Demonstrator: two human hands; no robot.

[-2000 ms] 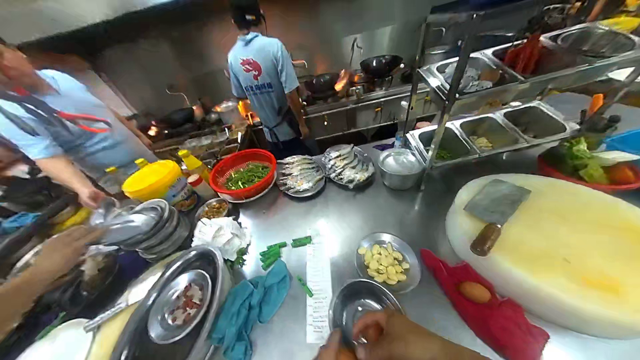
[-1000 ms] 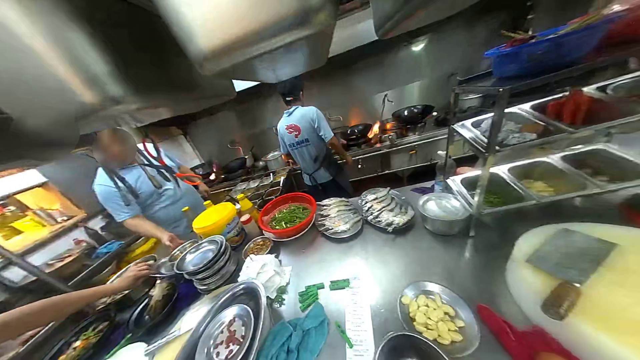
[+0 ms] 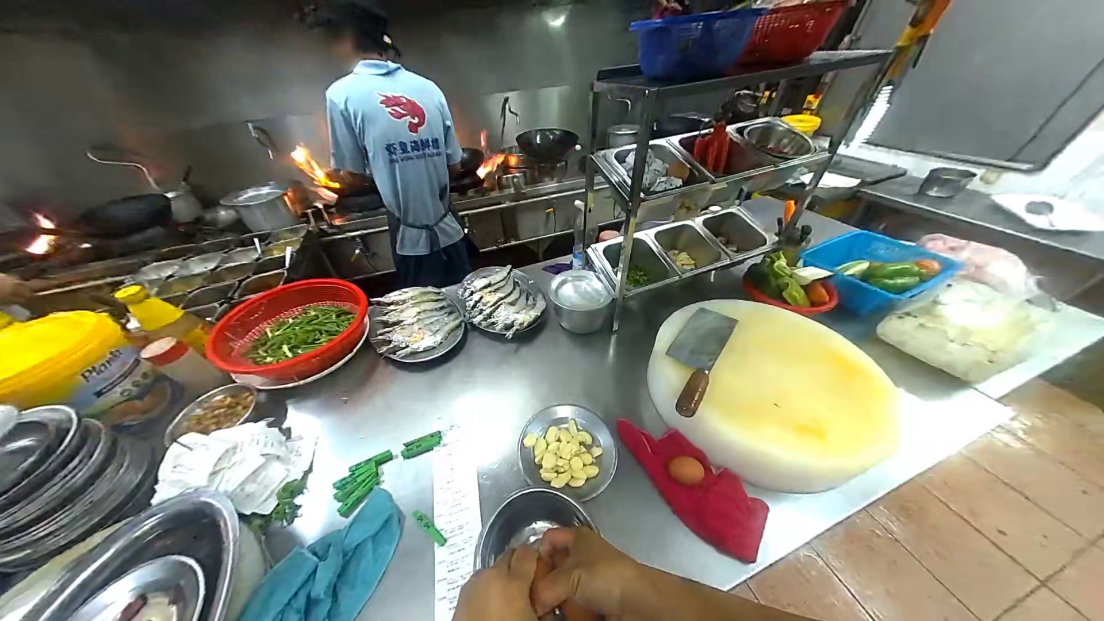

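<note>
At the bottom middle, my left hand and my right hand come together around a brown, rounded thing, which looks like an egg and is mostly hidden by the fingers. Just beyond them is a metal bowl, partly covered by my hands. A metal plate of peeled garlic cloves stands behind the bowl. To the right, a brown egg rests on a red cloth. A cleaver lies on the thick round cutting board. A long paper strip with writing lies left of the bowl.
Plates of fish and a red basket of green beans stand behind. At left are a teal cloth, stacked metal plates and an oval metal dish. A metal rack rises at right. A co-worker stands at flaming stoves.
The view has swung and tilted. My hands, out of view one second ago, are in sight again at the bowl. The co-worker at left has dropped almost wholly out of view.
</note>
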